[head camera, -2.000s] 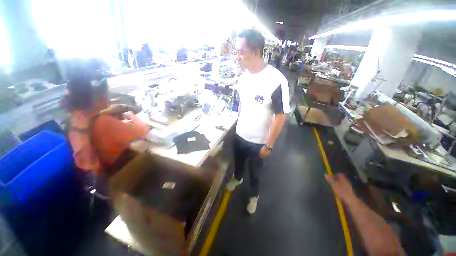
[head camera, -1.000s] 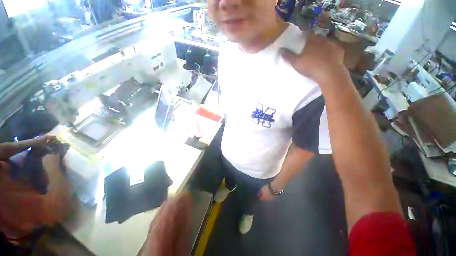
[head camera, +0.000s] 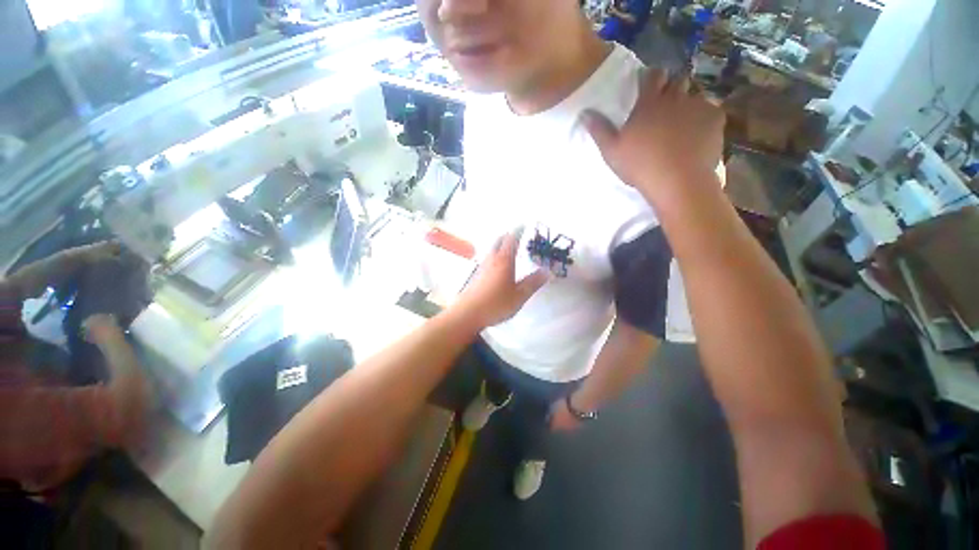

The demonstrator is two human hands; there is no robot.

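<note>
A person in a white T-shirt (head camera: pixel 537 177) with dark sleeve parts stands close in front of me. My right hand (head camera: pixel 660 134) lies on the person's shoulder, thumb apart from the fingers. My left hand (head camera: pixel 496 281) is at the person's chest beside the dark print, fingers apart and holding nothing. Black fabric pieces (head camera: pixel 252 406) with a small white label lie on the white table (head camera: pixel 188 462), partly hidden behind my left forearm.
A large white sewing machine (head camera: pixel 311 134) stands on the table at the left, with another person's arms (head camera: pixel 107 376) at the left edge. Brown sheets (head camera: pixel 945 269) lie on a table at the right. A yellow line (head camera: pixel 442 489) marks the dark floor.
I have come close to the person. My right hand has gone up onto the shoulder. My left hand has come into view and moved up from the table's edge to the chest.
</note>
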